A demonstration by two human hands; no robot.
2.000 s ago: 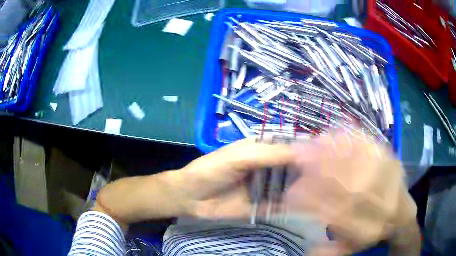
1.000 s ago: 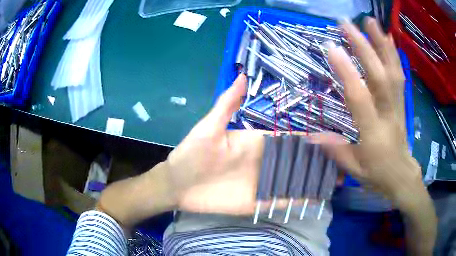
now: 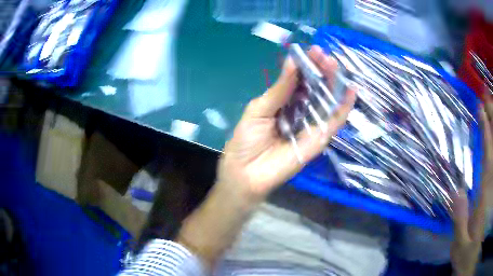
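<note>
My left hand (image 3: 270,140) is raised at the front left corner of the blue tray (image 3: 378,204), its fingers curled around several slim silver motors (image 3: 311,97). Pale thin shafts point down from them toward the palm's edge, and a thin red wire shows beside the fingers. The blue tray is heaped with silver cylinders (image 3: 411,124). My right hand (image 3: 469,226) is at the right edge of the picture, blurred and partly cut off, beside the tray's right side. Whether it holds anything cannot be told.
A second blue tray (image 3: 73,73) with silver pieces is at the far left. Whitish strips (image 3: 148,70) and white scraps (image 3: 185,129) lie on the green bench. A clear box (image 3: 402,21) stands behind the main tray, a red bin (image 3: 478,46) at the right rear. Cardboard (image 3: 62,153) is under the bench.
My left hand has risen and closed around the motors that lay side by side on its open palm. My right hand has moved away to the right. The view has shifted and blurred.
</note>
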